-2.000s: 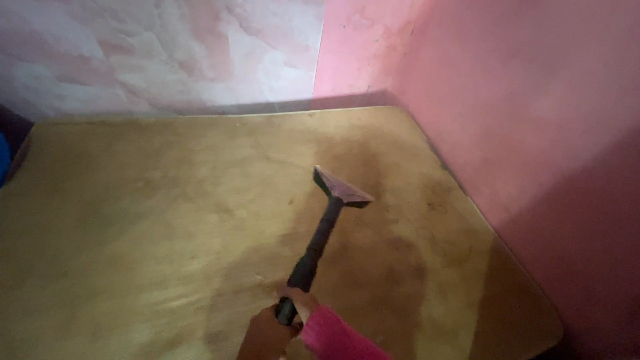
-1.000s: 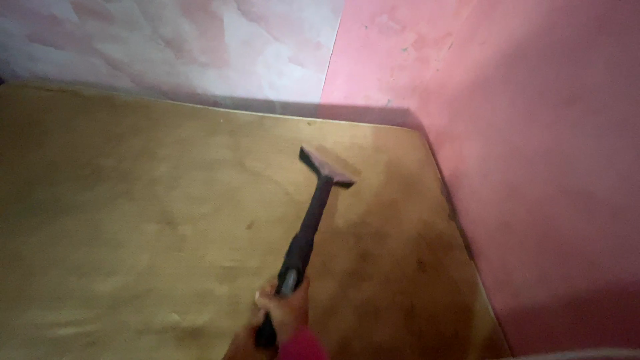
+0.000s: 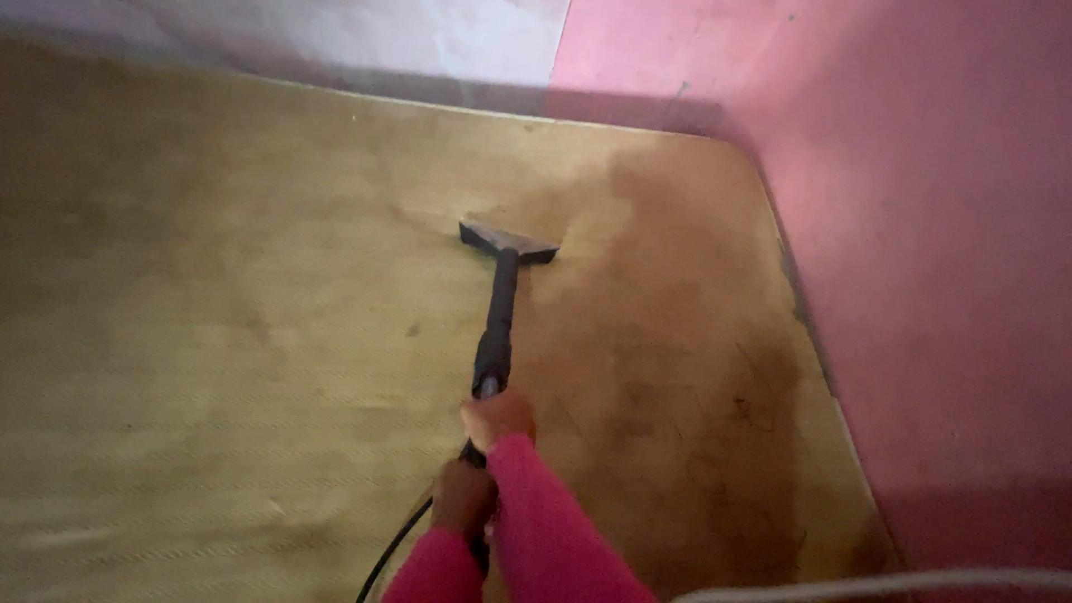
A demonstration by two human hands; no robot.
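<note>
A black extraction wand (image 3: 496,335) with a wide, clear-fronted nozzle (image 3: 509,241) reaches forward over a yellowish mattress (image 3: 251,335). Its nozzle rests at the edge of a dark, wet-looking brown patch (image 3: 662,335) on the fabric. My right hand (image 3: 500,419), in a pink sleeve, is closed around the wand just below its thicker collar. Lower down and slightly to the left, my left hand (image 3: 463,496) grips the rear of the handle, which is partly hidden by the fingers and sleeves.
A pink wall (image 3: 938,293) runs along the mattress's right side, and a pale marbled wall (image 3: 435,42) stands behind its far edge. A thin black cord (image 3: 394,544) trails from the handle at lower left. A pale hose-like curve (image 3: 879,582) crosses the bottom right corner.
The nozzle has moved left across the mattress, from over the brown patch to its left edge. Both hands stay on the wand. The view has shifted toward the right corner.
</note>
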